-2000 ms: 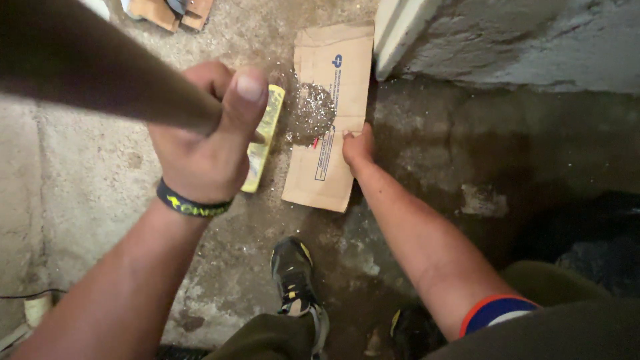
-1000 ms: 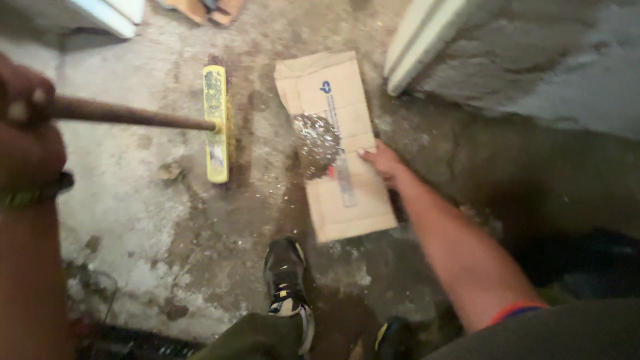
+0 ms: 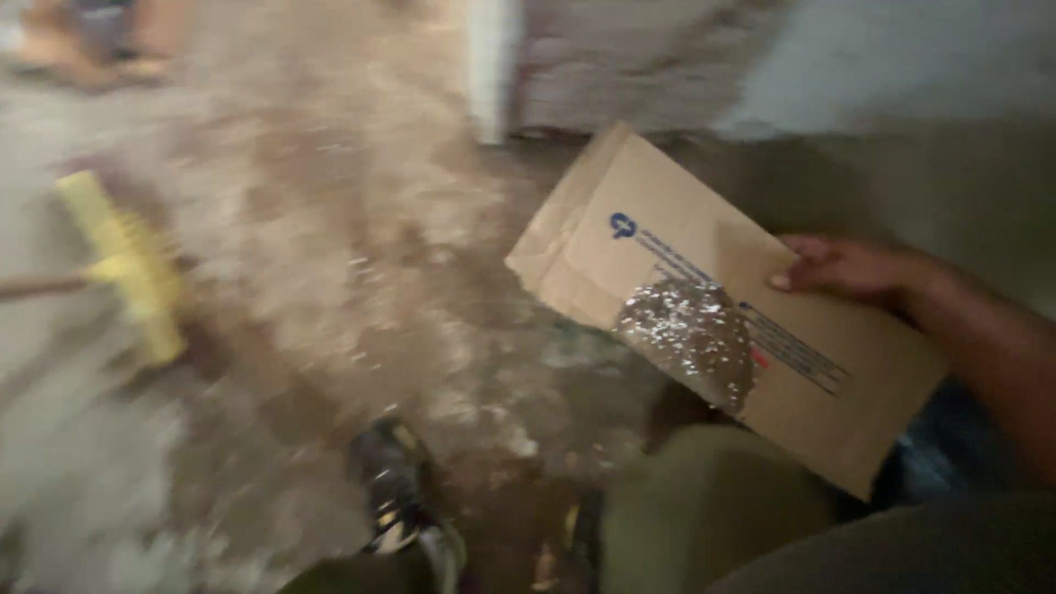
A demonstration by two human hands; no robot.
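Note:
My right hand [image 3: 841, 268] grips the long edge of a flat piece of printed cardboard [image 3: 841, 437], which is tilted and held near my knee. On the cardboard lies a pile of dirt with shiny bits [image 3: 685, 334], close to its lower left edge. A yellow broom head [image 3: 124, 268] is at the far left, blurred, and its brown handle [image 3: 37, 287] runs out of view at the left edge. My left hand is outside the view.
The stained concrete floor [image 3: 313, 330] bears scattered shiny bits. A white post or door frame edge [image 3: 492, 74] meets the floor by a wall [image 3: 627, 66]. My dark shoe [image 3: 392, 487] is at the lower middle. Blurred brown objects [image 3: 107, 41] lie top left.
My right hand has moved the cardboard, with its pile, rightward and toward my body, turning it. My left hand, earlier on the broom handle, has gone out of view. The view has shifted.

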